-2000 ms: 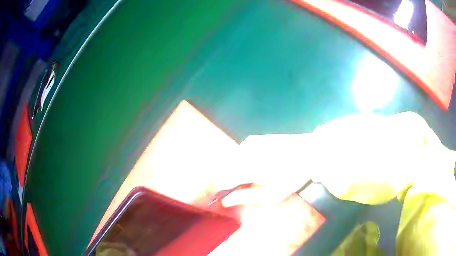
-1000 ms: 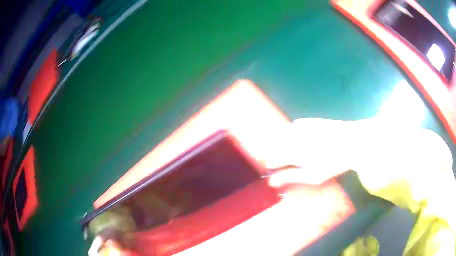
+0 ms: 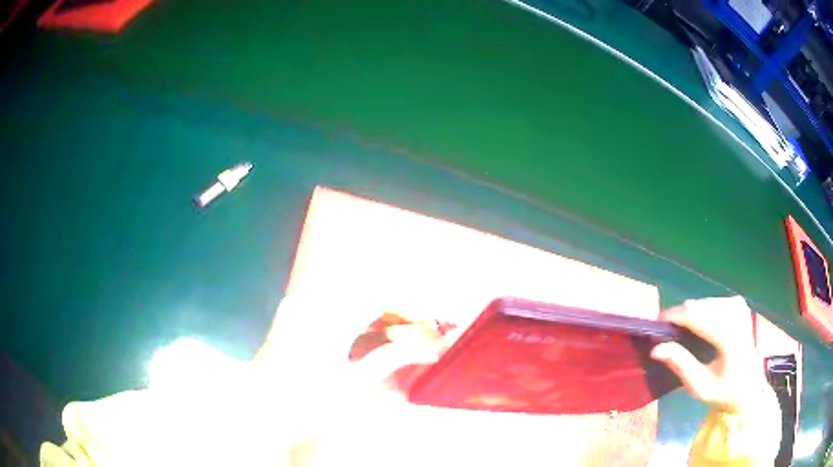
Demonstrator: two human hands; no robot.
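Note:
A dark tablet point(image 3: 557, 365) is held tilted above an orange foam pad point(image 3: 402, 233), which looks nearly white in the glare. Its surface reflects red, with faint pale marks near its upper edge. My right hand point(image 3: 717, 351) grips its right end, thumb in front. My left hand point(image 3: 397, 351) is at its left edge. That hand and forearm are washed out, so its grip and anything in its fingertips cannot be made out. A small silver-white plug piece with a yellowish part point(image 3: 224, 185) lies loose on the green surface, left of the pad.
Another tablet point(image 3: 784, 388) lies on a pad at the right, just beyond my right hand. A farther one point(image 3: 816, 272) lies at the right edge. Part of an orange pad point(image 3: 91, 16) shows at top left. White-edged stacked items point(image 3: 749, 114) and blue racks stand beyond the green belt.
The view has swung sharply. The plug piece and the racks at top right have come into view. The tablet is now tilted up, with my right hand clearly around its right end.

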